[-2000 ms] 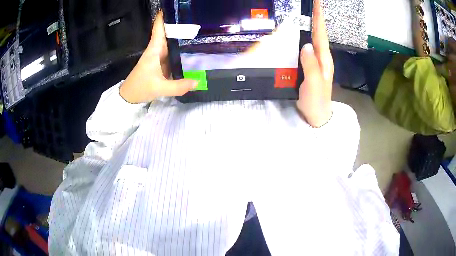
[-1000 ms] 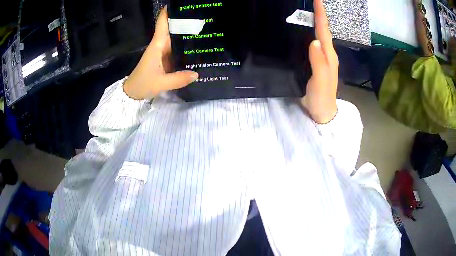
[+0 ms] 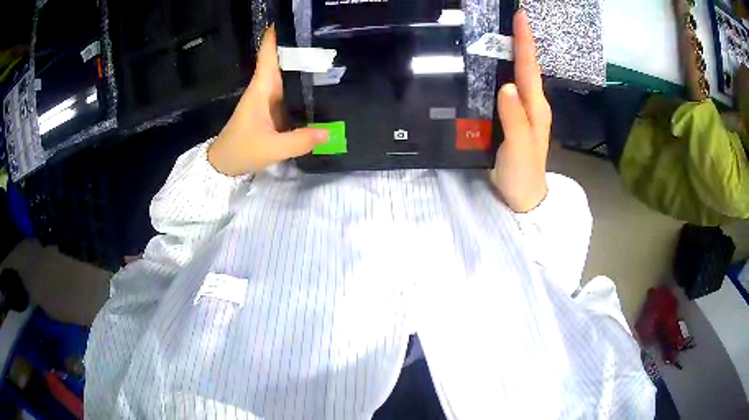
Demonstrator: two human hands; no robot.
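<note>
A black rugged tablet (image 3: 369, 160) is held up in front of my chest, its top cut off by the picture's upper edge. Its screen shows a camera preview (image 3: 374, 78) of dark tablets and speckled borders. My left hand (image 3: 259, 127) grips the left side, with the thumb over the green pass button (image 3: 335, 139). My right hand (image 3: 524, 135) grips the right side, thumb along the edge near the red fail button (image 3: 473, 134). A white camera icon (image 3: 400, 134) sits between the buttons. White paper labels (image 3: 307, 59) are on both sides of the screen.
Another tablet (image 3: 70, 82) lies at the far left beside a black slab (image 3: 176, 57). A speckled foam pad (image 3: 565, 41) lies right of the held tablet. A person in a yellow-green sleeve (image 3: 682, 164) is at the right. A red object (image 3: 663, 324) stands at lower right.
The screen has gone from a text test menu to a camera preview with green and red buttons. Two seconds ago a brighter preview showed. Both hands keep their hold.
</note>
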